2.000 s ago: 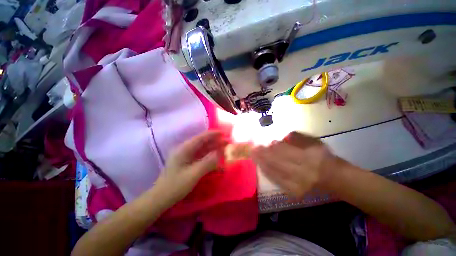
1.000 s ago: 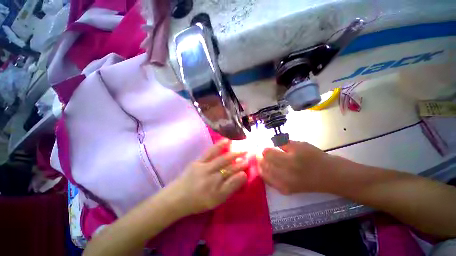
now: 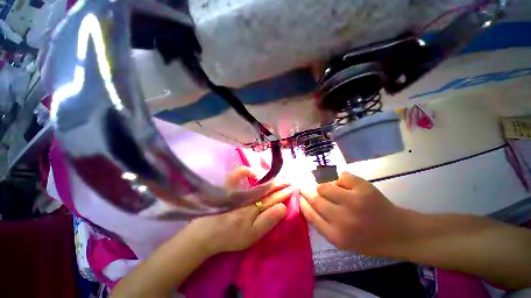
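Observation:
The magenta-pink cloth [image 3: 279, 256] runs from under the bright light down over the table's front edge. Its pale lilac panel [image 3: 201, 148] lies to the left, partly hidden by the chrome guard [image 3: 110, 116]. My left hand [image 3: 239, 224], with a yellow ring on a finger, lies on the pink cloth, its fingertips near the needle area. My right hand [image 3: 355, 218] has its fingers bent and pinches the cloth's right edge just below the light. Glare hides the needle and the exact fingertip contact.
The machine head [image 3: 250, 52] fills the top, with the tension assembly [image 3: 355, 93] close above my right hand. Red thread scraps [image 3: 420, 118] and a tan printed piece [image 3: 518, 127] lie to the right. The ruler-marked edge [image 3: 349, 262] runs below.
The view has moved much closer to the machine head, so the chrome guard looks far larger and covers more cloth. My hands have come closer together at the pink cloth. The yellow ring handle is now hidden.

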